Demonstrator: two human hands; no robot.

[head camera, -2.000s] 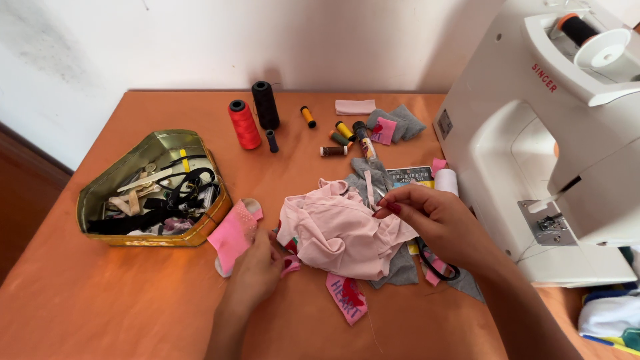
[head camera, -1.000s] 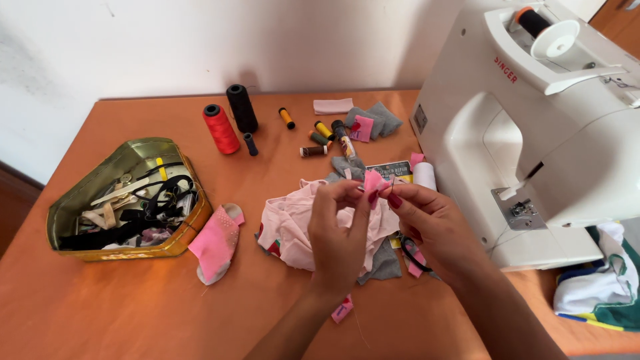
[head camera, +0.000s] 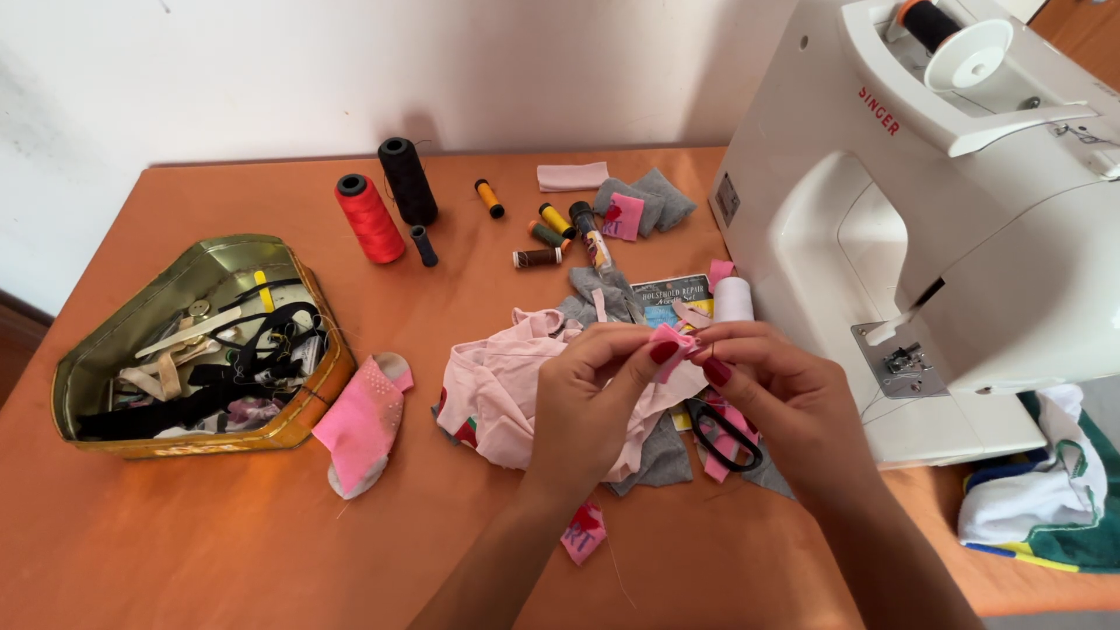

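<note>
My left hand [head camera: 595,394] pinches a small folded piece of pink fabric [head camera: 669,348] between thumb and fingers. My right hand [head camera: 779,385] meets it from the right, thumb and forefinger closed at the fabric's edge; whether they grip the fabric itself or a fine needle or thread is too small to tell. Beneath both hands lies a bunched pale pink cloth [head camera: 499,394], with grey fabric scraps [head camera: 661,459] around it. Black-handled scissors [head camera: 722,437] lie beside my right hand, their blades partly hidden. A pink scrap with printed letters [head camera: 584,534] lies below my left hand.
A white sewing machine [head camera: 814,131] stands at the right. At the left are an open tin [head camera: 66,394] of notions and a pink and grey fabric piece [head camera: 363,424]. Thread spools, red [head camera: 370,219] and black [head camera: 408,182], stand behind, with a needle set packet [head camera: 672,290] near a white spool [head camera: 733,302].
Two seconds ago my hands were apart, the left at the pale cloth's left edge. Both have since come together above the cloth, with the small pink piece raised between them.
</note>
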